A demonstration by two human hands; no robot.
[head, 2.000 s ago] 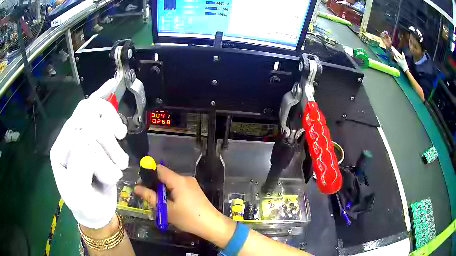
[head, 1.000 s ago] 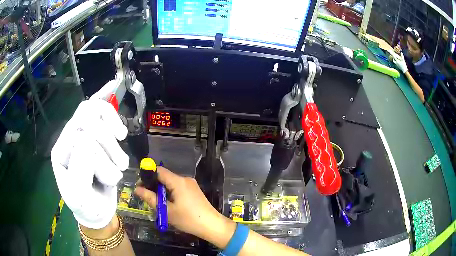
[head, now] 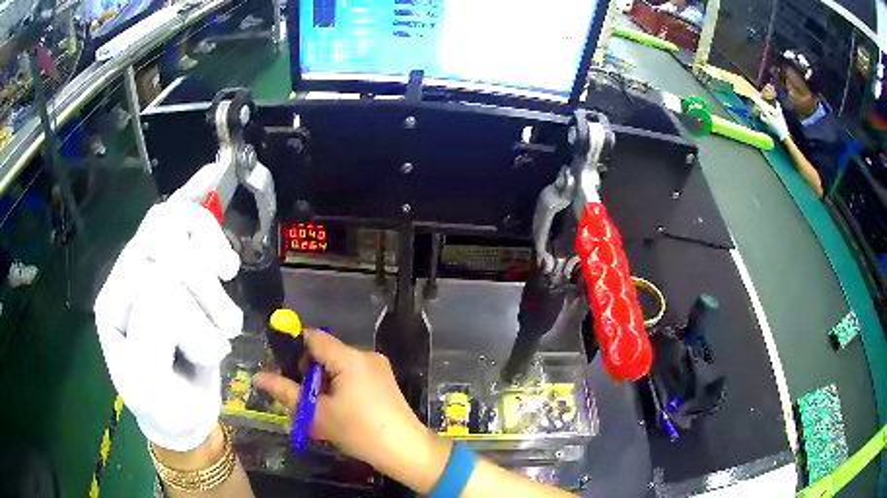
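My left hand [head: 170, 316], in a white glove, is closed around the red grip [head: 214, 205] of the left toggle clamp. My bare right hand [head: 355, 394] holds a blue-purple marker pen [head: 307, 404], with its fingers at a yellow-topped black tool [head: 285, 329] standing over the left station. A power supply board [head: 239, 387] shows partly under the left clear cover, behind my fingers. Another board [head: 535, 409] lies under the right clear cover [head: 590, 413]. The right clamp's red handle [head: 615, 297] hangs untouched.
A lit monitor [head: 447, 44] stands above the black fixture [head: 360, 165]. Red digits show on a meter [head: 307, 238]. At right are a black pouch [head: 687, 379], a tape roll [head: 650, 303] and a green worktop [head: 778, 263] with green boards [head: 823, 433]. A person [head: 812, 117] sits beyond.
The view has shifted slightly. The marker in my right hand tilts more, its lower end now further left. The red digits have changed. My left hand keeps its hold on the clamp.
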